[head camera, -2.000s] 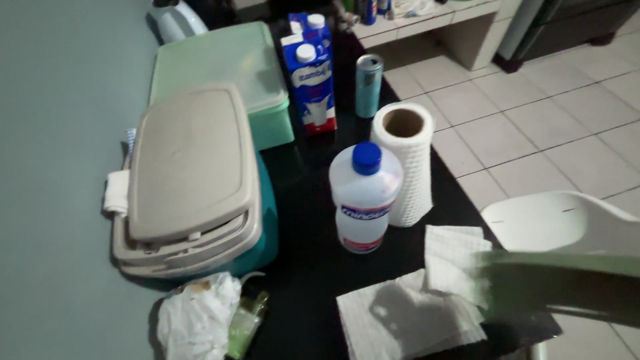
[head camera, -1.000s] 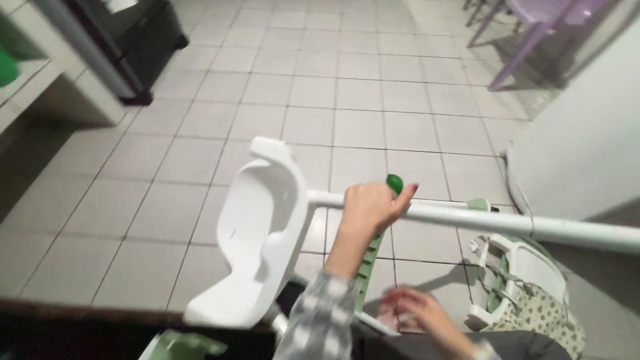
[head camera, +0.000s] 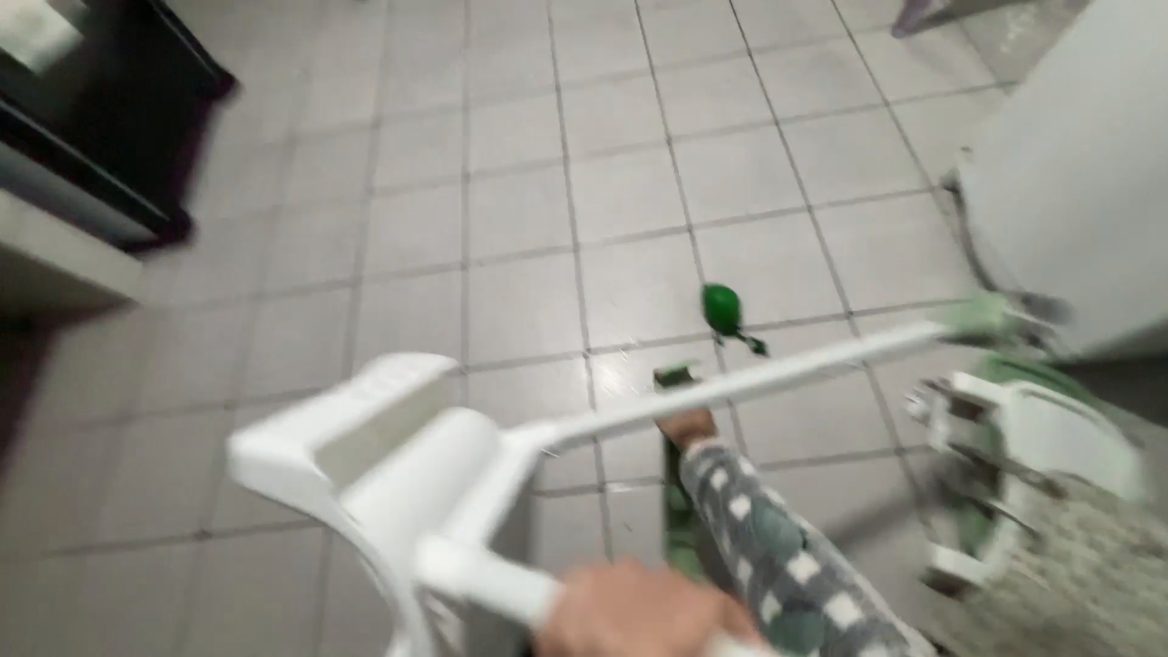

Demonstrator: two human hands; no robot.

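Note:
My left hand (head camera: 643,611), blurred at the bottom edge, is closed round a white tube (head camera: 497,579) of a white plastic frame with a seat-like part (head camera: 411,465). Beyond it, my right hand (head camera: 689,424), in a grey and white checked sleeve, reaches low under a long white bar (head camera: 757,379). It is at a long green plastic piece (head camera: 680,511); its fingers are partly hidden, so its grip cannot be told. Just past the bar, a small green rounded thing (head camera: 722,308) with a thin tail lies on the tiles.
A white and green plastic frame with spotted fabric (head camera: 1068,447) stands at the right, beside a large white appliance or panel (head camera: 1077,192). A dark appliance (head camera: 100,100) is at the upper left, by a pale ledge (head camera: 64,242). Light tiled floor (head camera: 511,310) lies between.
The view has swung from the dark table to the floor. My left hand has shifted along the white frame; my right hand has reached forward and down, past the long bar.

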